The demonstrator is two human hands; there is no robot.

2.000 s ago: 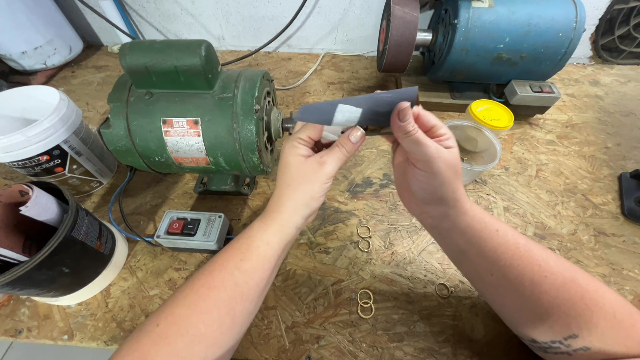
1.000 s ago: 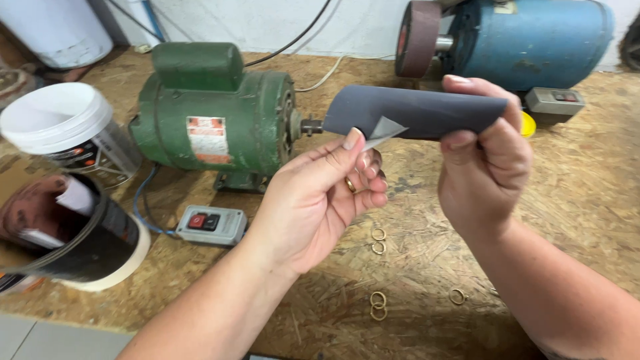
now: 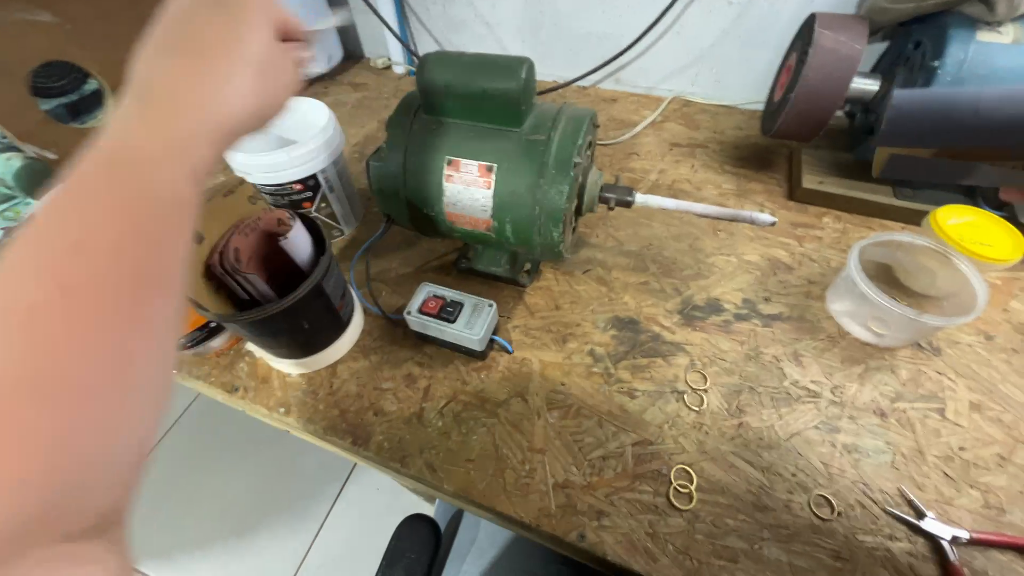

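My left hand [image 3: 220, 68] is blurred at the upper left, raised above the white bucket; a thin pale piece shows at its fingertips. My right hand is almost wholly out of the frame at the right edge, by a dark grey sheet of abrasive paper [image 3: 952, 124] that crosses in front of the blue motor [image 3: 972, 60]. The green electric motor [image 3: 500, 168] stands in the middle, a white tapered rod [image 3: 704, 208] on its shaft. Several gold-coloured rings [image 3: 682, 488] lie on the board bench, two of them overlapping, one ring [image 3: 823, 506] apart.
A black bucket [image 3: 308, 324] of rolled sandpaper and a white bucket [image 3: 280, 156] stand at left. A switch box [image 3: 452, 312] sits before the green motor. At right are a clear tub [image 3: 916, 292], a yellow lid [image 3: 976, 232], a sanding wheel [image 3: 816, 76] and red-handled pliers [image 3: 940, 524].
My left hand has left the grey sheet and moved up and left over the buckets. The sheet has moved to the right, baring the white rod. The view has swung left.
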